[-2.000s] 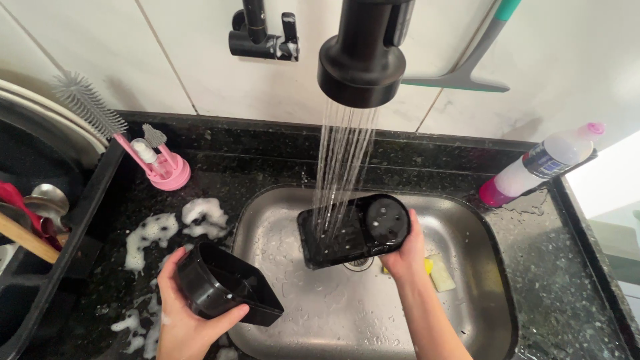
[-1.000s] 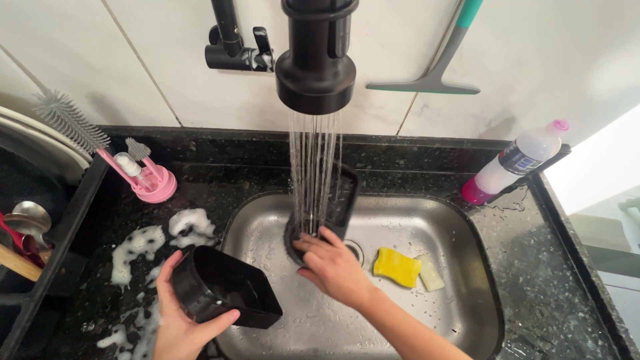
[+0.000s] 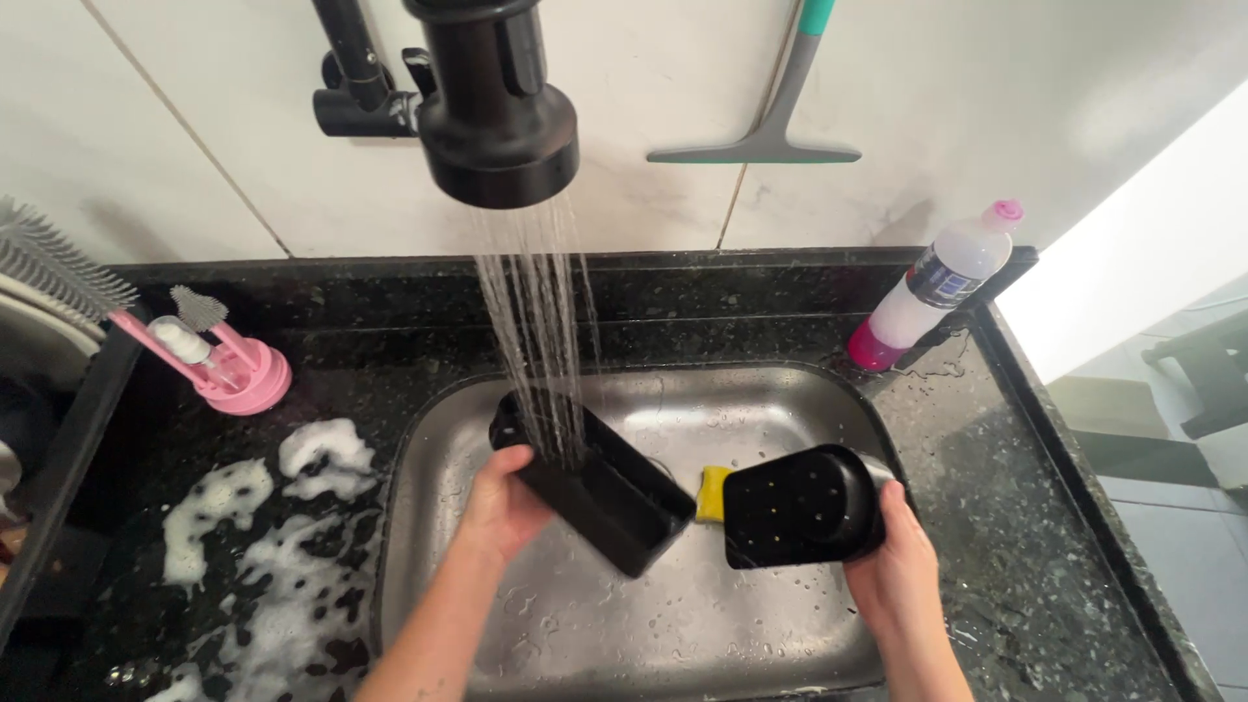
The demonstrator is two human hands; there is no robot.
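Over the steel sink (image 3: 624, 614), my left hand (image 3: 505, 507) grips a black open container (image 3: 614, 507) by its rounded end, tilted under the running water. The stream falls from a black faucet spray head (image 3: 502, 146). At the right side of the basin, my right hand (image 3: 897, 556) holds a black tray-like piece (image 3: 780, 517) with a round recess and small holes, out of the stream. A yellow sponge (image 3: 714, 492) lies in the basin, partly hidden behind that piece.
White foam (image 3: 292, 565) covers part of the granite counter at left. Bottle brushes stand in a pink holder (image 3: 249, 380) near a dark dish rack (image 3: 68, 497). A soap bottle (image 3: 931, 288) stands behind the sink's right corner. A squeegee (image 3: 770, 141) hangs on the wall.
My left hand has brought the container from over the left counter edge into the water stream. My right hand has moved to the right with the tray-like piece, which was under the water before.
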